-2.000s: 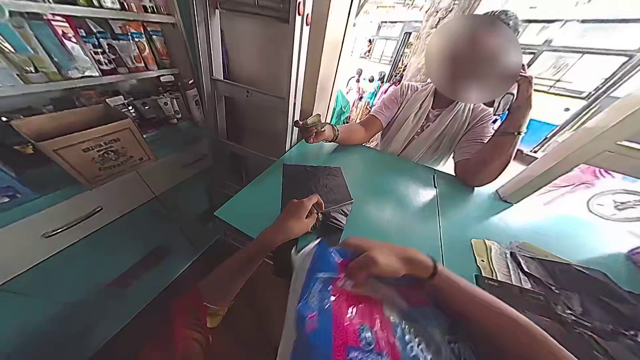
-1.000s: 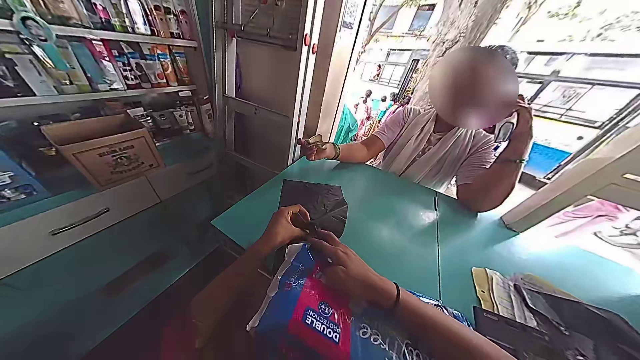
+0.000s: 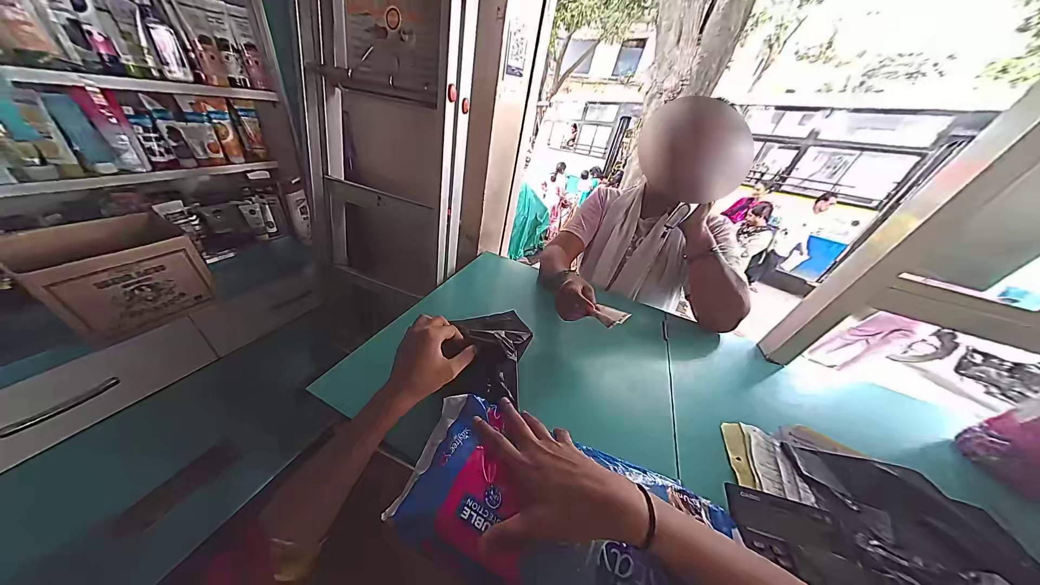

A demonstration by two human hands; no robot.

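My left hand [image 3: 429, 357] grips the edge of a black plastic bag [image 3: 508, 337] that lies on the green counter [image 3: 585, 374]. The fingers of my right hand [image 3: 556, 479] are spread over a blue and pink Stayfree sanitary pad pack [image 3: 439, 496], its palm resting on the plastic wrapper. The near end of the pack is at the counter's front edge, and its upper end touches the bag. Whether the pack's tip is inside the bag cannot be told.
Across the counter, a person holds folded paper, perhaps banknotes [image 3: 611, 315], over it. At right lie a black Casio calculator [image 3: 760, 520], papers [image 3: 751, 455] and black plastic bags [image 3: 918, 512]. A cardboard box [image 3: 130, 284] stands left, below stocked shelves [image 3: 146, 175].
My right hand, earlier together with my left at the black bag, now lies spread on the pack. The person opposite has lowered the hand with the folded paper toward the counter.
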